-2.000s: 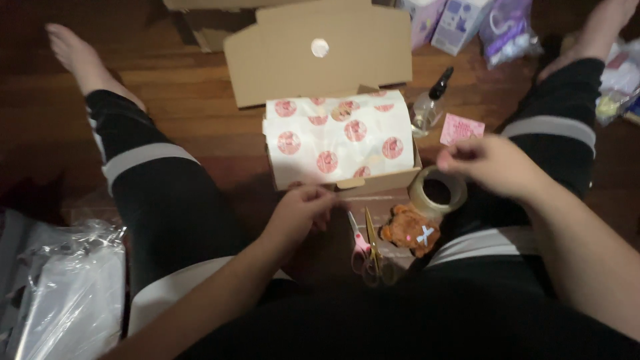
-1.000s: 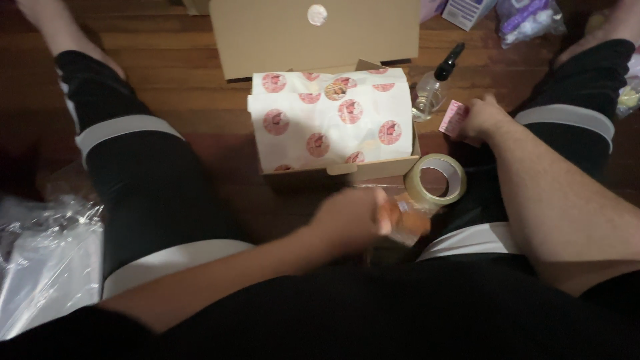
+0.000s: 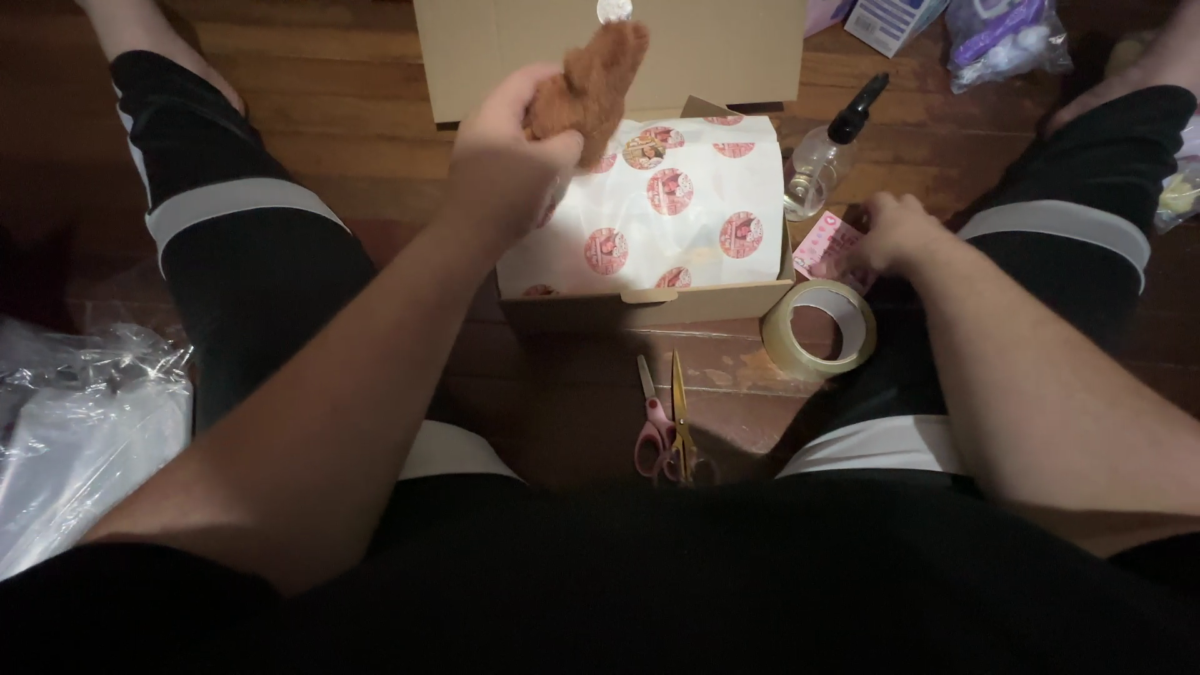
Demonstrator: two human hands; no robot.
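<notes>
My left hand (image 3: 516, 150) grips a brown plush bear item (image 3: 591, 89) above the back left part of an open cardboard box (image 3: 712, 305). White tissue paper (image 3: 647, 225) with round pink printed stickers or motifs covers the box's contents. To the right, the fingers of my right hand (image 3: 895, 239) are at the edge of a small pink printed card (image 3: 827, 246); whether they pinch it is hard to tell. A roll of clear packing tape (image 3: 818, 328) lies just below the card. Pink-handled scissors (image 3: 653, 431) and gold-coloured scissors (image 3: 682, 422) lie side by side in front of the box.
A clear bottle with a black top (image 3: 825, 159) stands right of the box, whose raised lid (image 3: 516, 56) extends behind it. Clear plastic bags (image 3: 94, 450) lie at the left. Packaged purple items (image 3: 1008, 42) and a printed carton (image 3: 891, 23) are at the back right. My legs flank the box.
My left hand has picked up the brown plush item from beside the scissors and raised it over the box. My right hand has stayed by the pink card, which now lies lower against the floor.
</notes>
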